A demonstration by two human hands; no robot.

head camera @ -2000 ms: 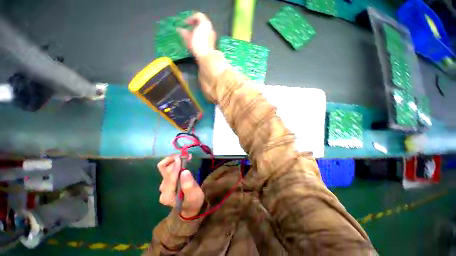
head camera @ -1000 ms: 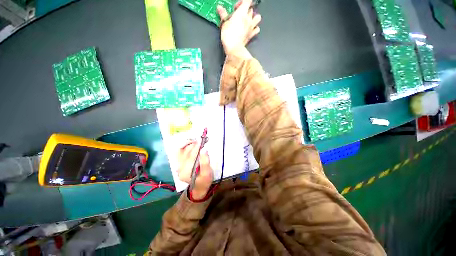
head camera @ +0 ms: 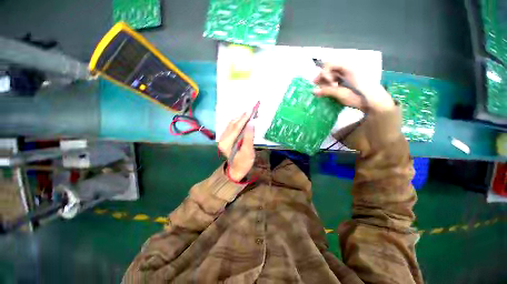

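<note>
My left hand (head camera: 239, 145) holds the red test probe (head camera: 245, 130) like a pen, its red tip pointing up and away over the left part of the white work pad (head camera: 272, 66). My right hand (head camera: 344, 87) holds the black test probe (head camera: 318, 62) and grips the upper right corner of a green printed circuit board (head camera: 303, 116). The board is tilted over the pad's lower middle; whether it touches the pad I cannot tell. The yellow-edged multimeter (head camera: 143, 69) lies left of the pad, with red and black test leads (head camera: 186, 125) coiled beside it.
Green boards lie beyond the pad (head camera: 243, 21), at the far left (head camera: 138, 12) and right of the pad (head camera: 414, 111). A board tray (head camera: 482, 83) is at the far right. A small white label (head camera: 460, 145) lies near the bench edge. A blue basket (head camera: 419, 171) is below it.
My right hand has come back from the far side of the bench with a board, now over the pad. My left hand still holds the red probe. The view has shifted.
</note>
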